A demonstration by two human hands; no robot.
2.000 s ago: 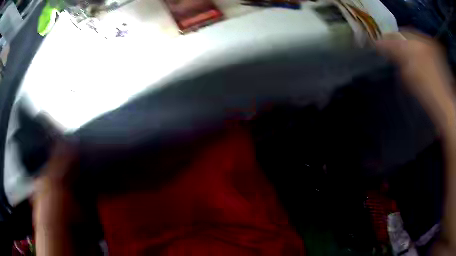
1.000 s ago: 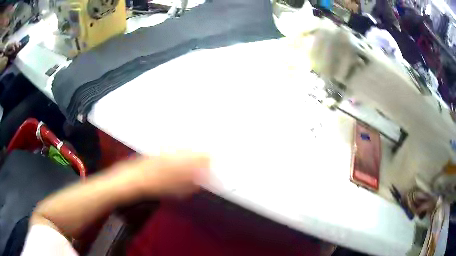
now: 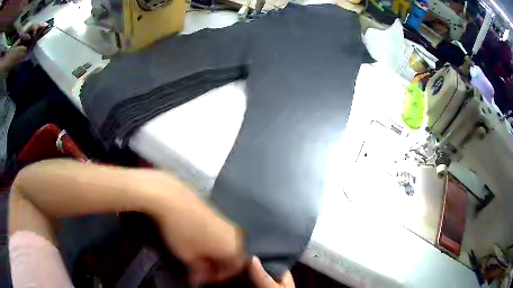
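Note:
A dark grey cut panel (image 3: 292,129) lies across the white table from the far end of the fanned stack of cut panels (image 3: 169,67) down to the near edge, pale under the lamp. My left hand (image 3: 216,250), slightly blurred, is closed at the panel's near left corner; its fingertips are partly hidden. My right hand (image 3: 273,277) is at the panel's near end, cut off by the bottom edge, with the thumb on the cloth. The sewing machine head (image 3: 450,101) is right of the panel, with a green plastic piece (image 3: 414,106) on it.
A red smartphone (image 3: 452,215) lies right of the needle area. A yellow neighbouring machine (image 3: 154,25) stands behind the stack. A red frame (image 3: 45,145) is at lower left. Another person's hand (image 3: 14,53) shows at far left. White material (image 3: 387,45) lies beyond the panel.
One panel now reaches from the stack across the table to my hands. My left hand has moved down to its near end, and my right hand has come into view. The view has shifted.

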